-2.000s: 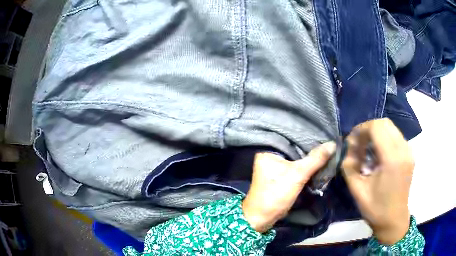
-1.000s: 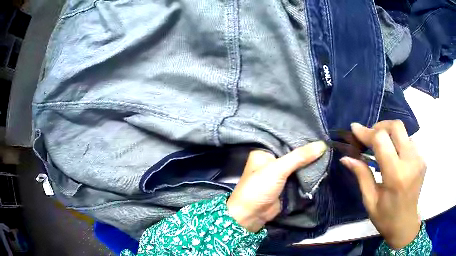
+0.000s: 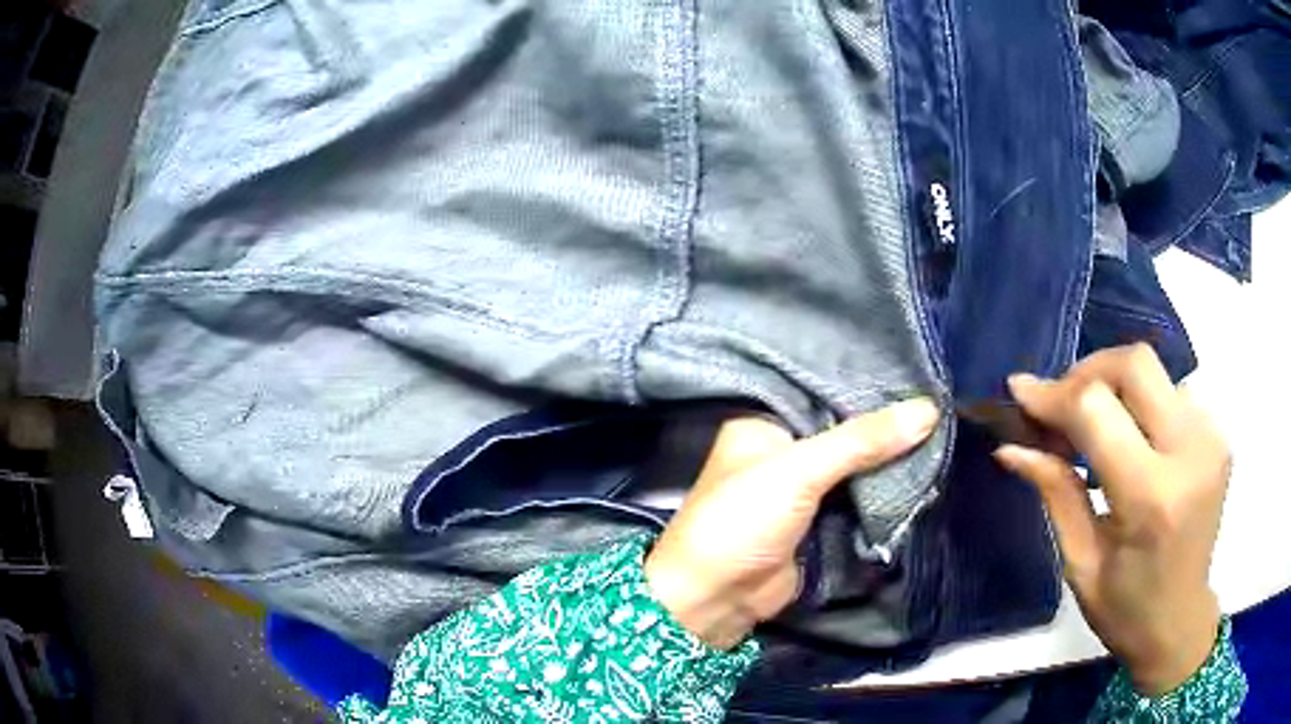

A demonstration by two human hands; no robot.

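A denim jacket (image 3: 467, 184) lies spread with its pale grey-blue inside up. Its wide dark collar (image 3: 1012, 184) runs down the right, beside a small black neck label (image 3: 940, 219) with white lettering. My left hand (image 3: 765, 516) pinches the jacket seam near the lower end of the collar, thumb on top. My right hand (image 3: 1133, 488) is just right of it, its thumb and fingers around the thread snips (image 3: 998, 416), whose dark blades point at the seam by my left thumb. A pale loose thread (image 3: 1015, 195) lies on the collar.
More dark blue denim garments (image 3: 1218, 127) are heaped at the upper right. The white table (image 3: 1239, 354) shows at the right. A dark-edged opening (image 3: 524, 474) lies left of my left hand. A blue object (image 3: 319, 658) is below the table edge at the lower left.
My right hand has moved slightly right, away from the seam, after working close against my left hand. The neck label has come into clear view. My left hand keeps its pinch on the denim.
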